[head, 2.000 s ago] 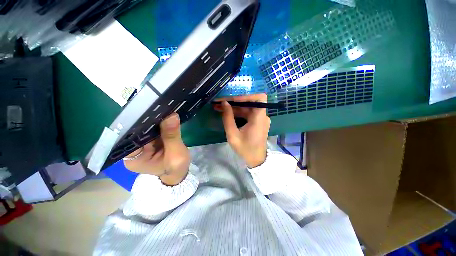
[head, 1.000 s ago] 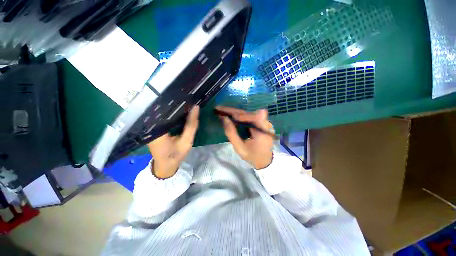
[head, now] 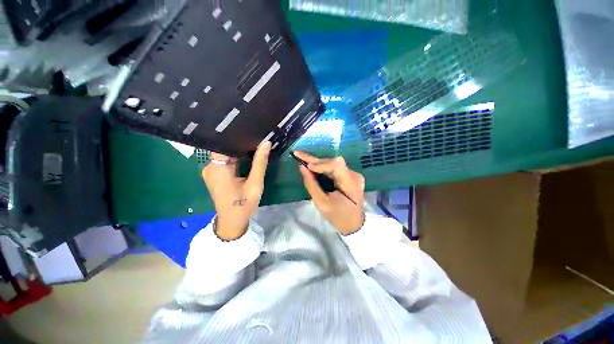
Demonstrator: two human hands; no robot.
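Observation:
A dark tablet housing (head: 202, 80) with rounded corners and white rectangles is held up over the bench, its inner face towards me. My left hand (head: 235, 185) grips its lower edge, thumb on the inner face. My right hand (head: 334, 190) is bare and holds thin black tweezers (head: 308, 163), their tip just right of the housing's lower right edge, near my left thumb. Whether the tip holds a piece cannot be told. Black die-cut pads (head: 431, 138) on a clear sheet and a slanting sticker sheet (head: 404, 101) lie to the right.
A blue-film sheet (head: 357, 54) lies behind the housing on the green mat (head: 532, 101). Bubble wrap (head: 596, 67) is at the far right and more at the back. A dark case (head: 57, 168) stands at the left. A brown cardboard box (head: 471, 235) is open below the right table edge.
The housing has turned from a steep slant to show its inner face and moved up and left, covering most of the white paper. My left thumb has settled on its edge. A clear wrap shows at the top.

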